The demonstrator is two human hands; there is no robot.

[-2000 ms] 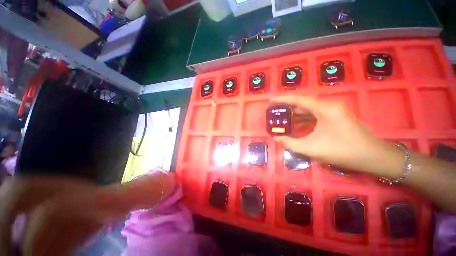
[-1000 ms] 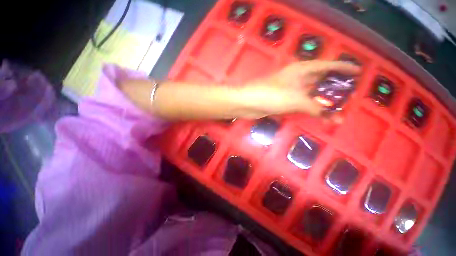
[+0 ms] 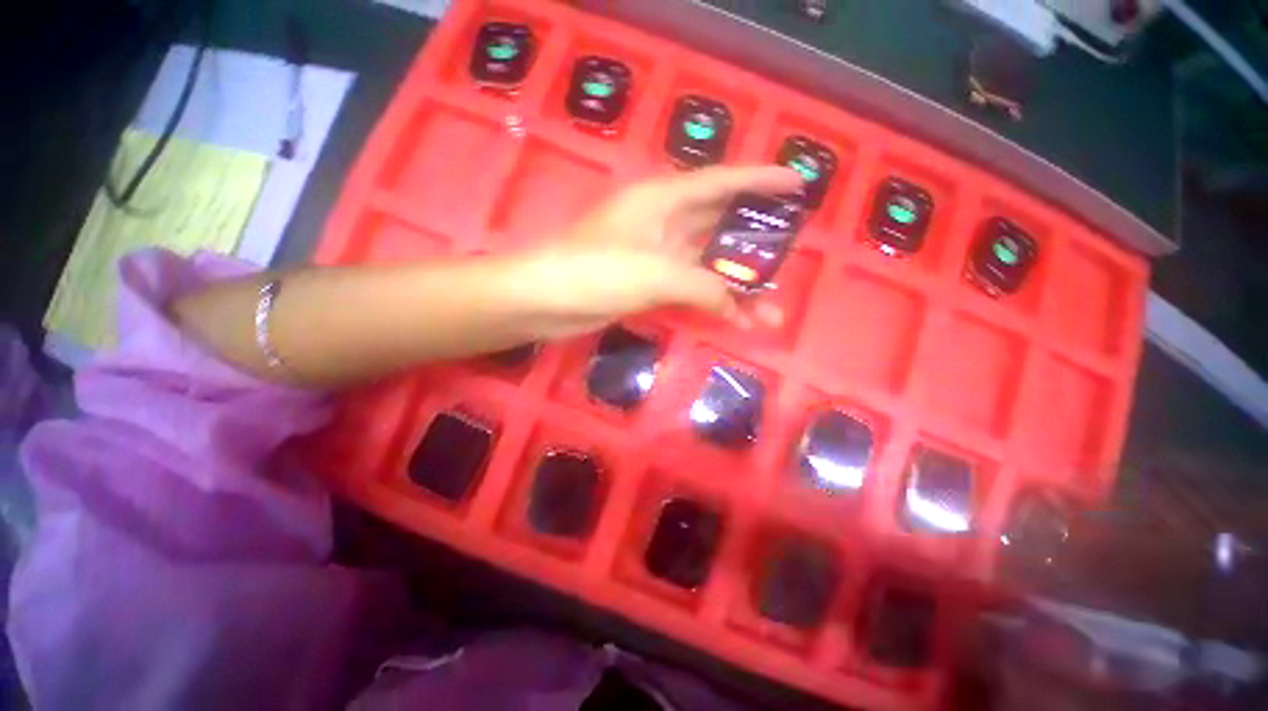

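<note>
My left hand [image 3: 716, 250], bare with a bracelet, reaches in from the left. It holds a smartwatch [image 3: 751, 246] between thumb and fingers above the second tray row. Its lit screen shows white marks and an orange button. Below is the red foam tray [image 3: 862, 327]. Its far row holds several watches with green displays [image 3: 901, 215]. The two near rows hold dark or glare-white watches [image 3: 683, 543]. A dark brownish blur covers the tray's lower right corner; it may be my right hand, but I cannot tell.
White and yellow paper sheets [image 3: 195, 202] with a thin black cable [image 3: 174, 132] lie left of the tray. A raised grey edge [image 3: 890, 111] runs along the tray's far side. Small watch-like units [image 3: 992, 90] lie beyond it. Pink-purple sleeve and smock fill the lower left.
The lit watch was in my right hand and is now in my left hand, which has come over the tray. The view has turned. A dark blur has appeared at the lower right.
</note>
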